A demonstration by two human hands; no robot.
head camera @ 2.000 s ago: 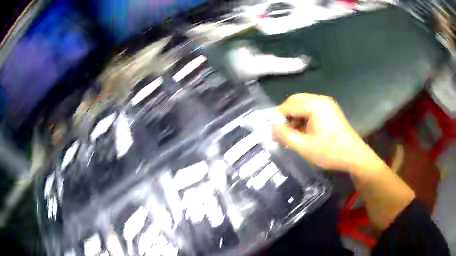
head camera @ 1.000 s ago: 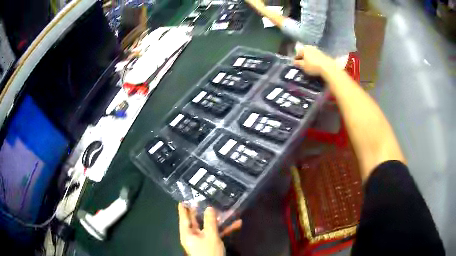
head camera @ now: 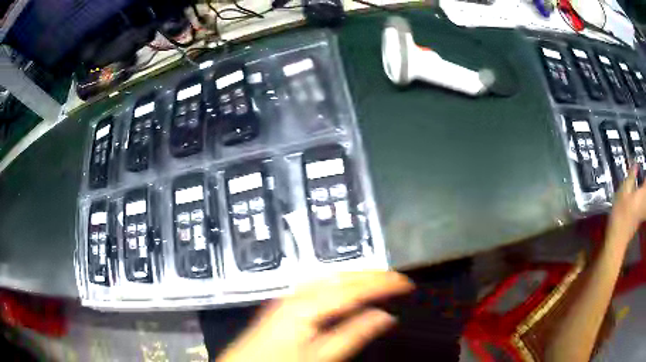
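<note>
A clear blister tray [head camera: 287, 150] of black phones lies in front of me, in two rows, white labels towards the back. One phone [head camera: 333, 205] sits in its front right pocket. The back right pocket is hazy, with a faint phone shape. My left hand [head camera: 319, 311], blurred, is at the tray's front edge, fingers apart and pointing right, holding nothing visible. A second tray [head camera: 563, 106] of phones lies at the right, cut off by the picture's edge. My right hand [head camera: 630, 201], partly cut off, is at its front edge; its grip is unclear.
A white scanner [head camera: 439, 71] lies on the green mat [head camera: 453, 170] between the trays, towards the back. Cables [head camera: 227, 13] and a dark round object [head camera: 324, 10] are behind. White papers [head camera: 482, 13] with small coloured items lie back right. A red stool [head camera: 499, 304] stands below the bench.
The view has swung left. The tray my hands held at both ends a second ago now appears to lie at the right. My left hand has left it and is beside the other tray.
</note>
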